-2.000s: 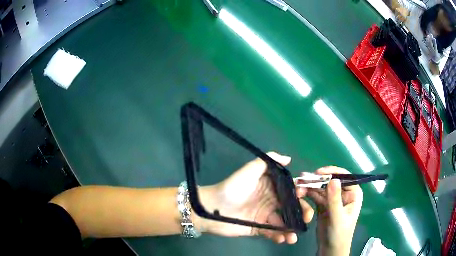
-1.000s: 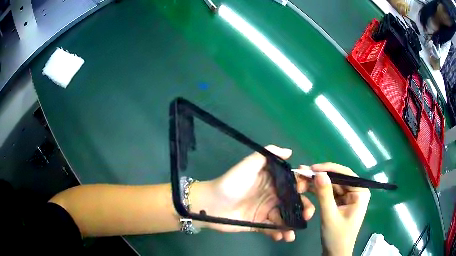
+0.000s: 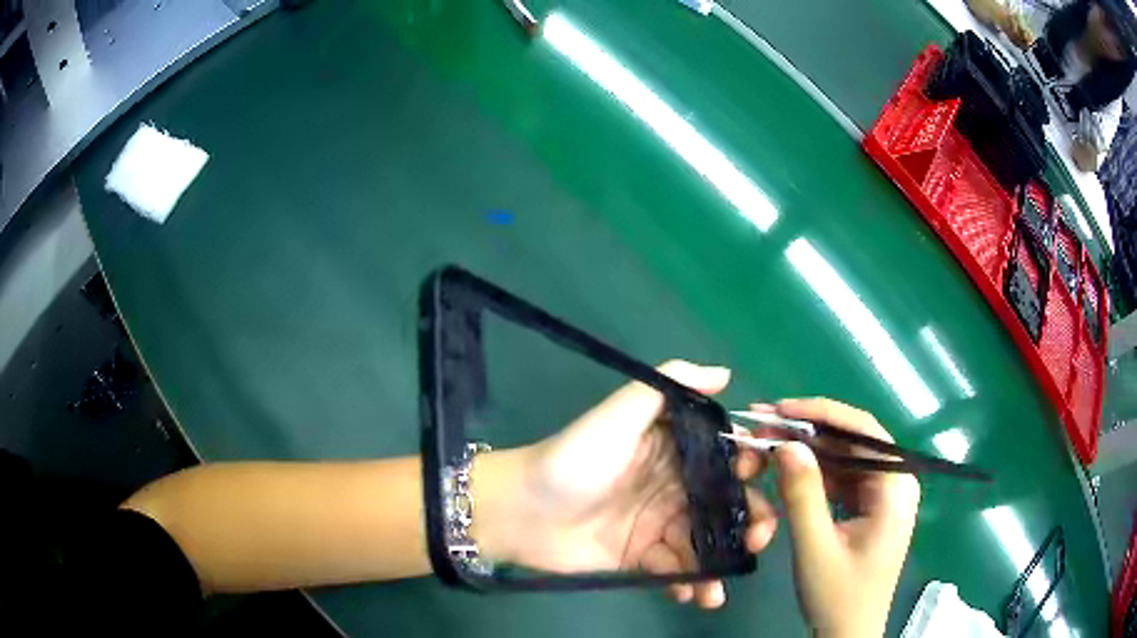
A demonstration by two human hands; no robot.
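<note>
My left hand [image 3: 611,499] holds a black phone middle frame [image 3: 439,411] palm up, over the green mat. The frame's large open window shows my palm and bracelet through it. Its solid end [image 3: 713,486] lies across my fingers at the right. My right hand [image 3: 848,523] holds black-handled tweezers [image 3: 892,459] at the right of the frame. The two silver points are apart, and reach the edge of the solid end. I cannot tell whether the tips touch it or hold any part.
A white wipe [image 3: 157,172] lies at left. A red tray [image 3: 929,162] with black parts stands at far right. A white object [image 3: 948,616] and a thin black frame [image 3: 1037,583] lie at lower right. A metal machine base [image 3: 119,62] is upper left. A person sits at upper right.
The tweezer points, close together one second ago, are now spread. The phone frame has tilted slightly in my left hand, its window facing the camera more.
</note>
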